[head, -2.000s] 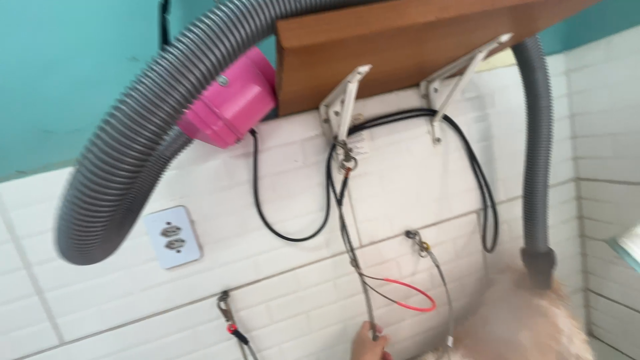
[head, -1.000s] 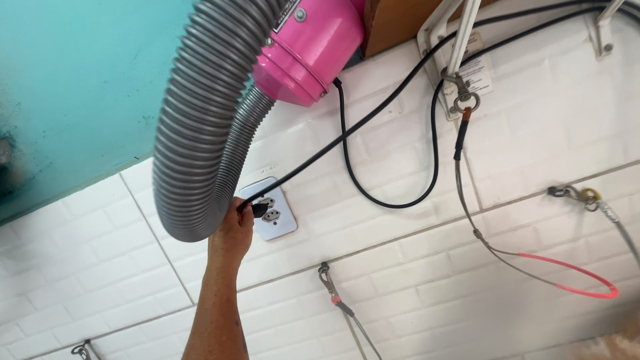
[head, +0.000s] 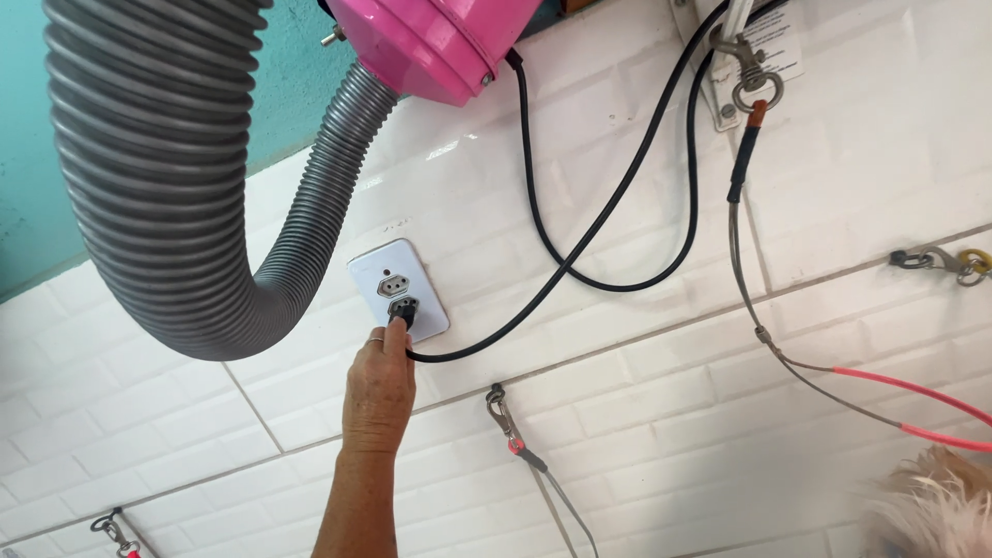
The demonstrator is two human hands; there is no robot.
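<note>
My left hand (head: pixel 380 387) reaches up from below, its fingers closed around a black power plug (head: pixel 406 313). The plug is against the lower socket of a white double wall outlet (head: pixel 424 298); how deep it sits cannot be told. The upper socket (head: pixel 394 285) has nothing in it. From the plug a black cord (head: pixel 597 225) curves up to the right. A second stretch of black cord (head: pixel 531 178) hangs in a loop from a pink blower housing (head: pixel 442 39), which has a grey corrugated hose (head: pixel 159 186). My right hand is not in view.
A white bracket (head: pixel 728 108) holds a metal clip with a cable loop, part red-sleeved (head: pixel 891 380). More clips and tethers (head: pixel 504 411) hang on the white tiled wall (head: pixel 659 372). Light, fluffy fur (head: pixel 930 504) shows at the lower right, partly out of frame.
Two seconds ago the outlet held no plug and a hand was low near the hanging cable loop. One second ago my left hand held the plug at the outlet. The view has shifted.
</note>
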